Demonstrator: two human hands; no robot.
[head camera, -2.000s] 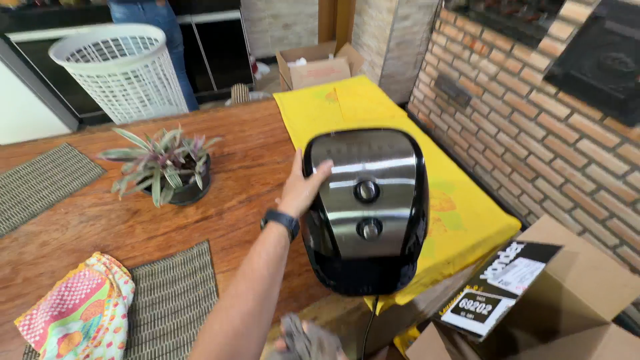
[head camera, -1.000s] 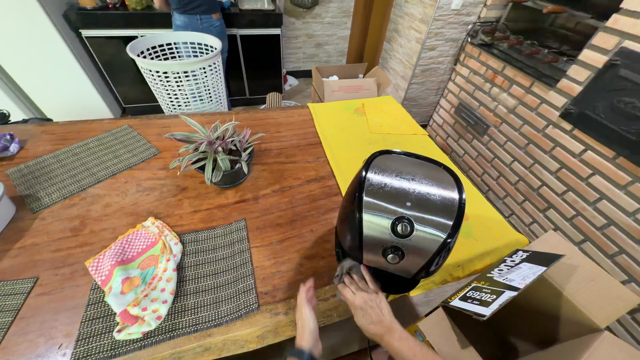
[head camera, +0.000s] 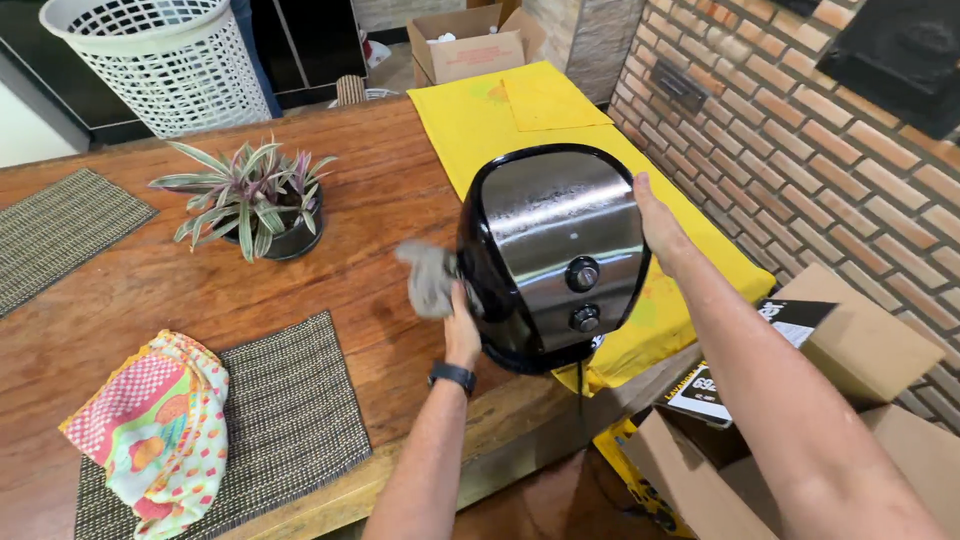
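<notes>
A black and silver air fryer (head camera: 562, 247) with two knobs is tilted between both hands at the edge of the wooden table (head camera: 375, 195). At its lower left side is my left hand (head camera: 460, 326), wearing a dark wristband, with a grey cloth (head camera: 430, 279) bunched at the fingers and blurred. My right hand (head camera: 656, 221) lies flat along the appliance's upper right side, its fingers mostly hidden behind it. The black cord (head camera: 580, 386) hangs down over the table edge. Under and behind the appliance lies a yellow cloth (head camera: 472, 127).
A potted plant (head camera: 289, 241), woven placemats (head camera: 300, 397) and a patterned kitchen towel (head camera: 161, 442) are on the table's left. An open cardboard box (head camera: 862, 337) stands at lower right by the brick wall (head camera: 780, 112). Beyond the table are a white basket (head camera: 172, 71), a person's leg and another box (head camera: 480, 56).
The grey cloth is now at my left hand; a second ago it was at my right. My right hand has moved from the appliance's lower front to its right side. The appliance has turned and tilted.
</notes>
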